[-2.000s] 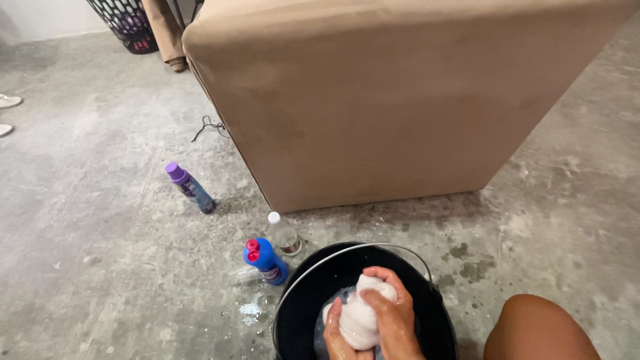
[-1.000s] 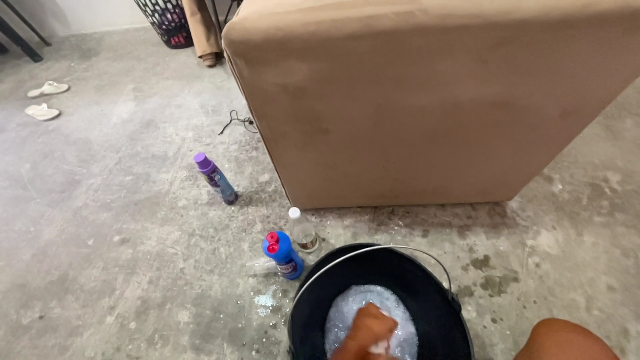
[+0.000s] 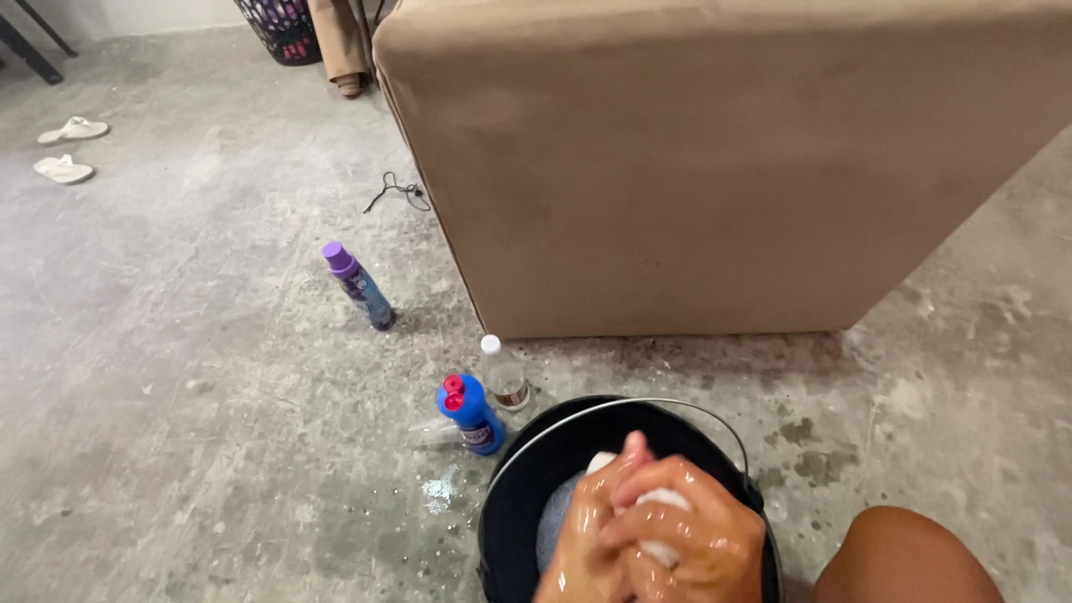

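Note:
Over a black bucket point(image 3: 511, 519) with a wire handle, my left hand point(image 3: 586, 528) and my right hand point(image 3: 695, 536) press together around a wet white cloth point(image 3: 662, 500). Bits of the cloth show between the wet fingers. Soapy water point(image 3: 553, 517) lies in the bucket below, partly hidden by the hands. Just left of the bucket stand a blue bottle with a red cap point(image 3: 471, 419) and a clear bottle with a white cap point(image 3: 505, 381). A purple-capped bottle point(image 3: 360, 289) stands farther left.
A large block-shaped piece covered in brown fabric point(image 3: 670, 184) rises beyond the bucket. A thin black cord point(image 3: 402, 193) lies at its left. White sandals point(image 3: 75, 130) and a plastic basket point(image 3: 285, 29) are farther back. A bare knee point(image 3: 904, 557) is at lower right; the concrete floor point(image 3: 209, 377) has wet spots.
One second ago a hand was down at the suds in the bucket; now both hands are raised above it, closed around the cloth. Two seconds ago the hands also held the white cloth.

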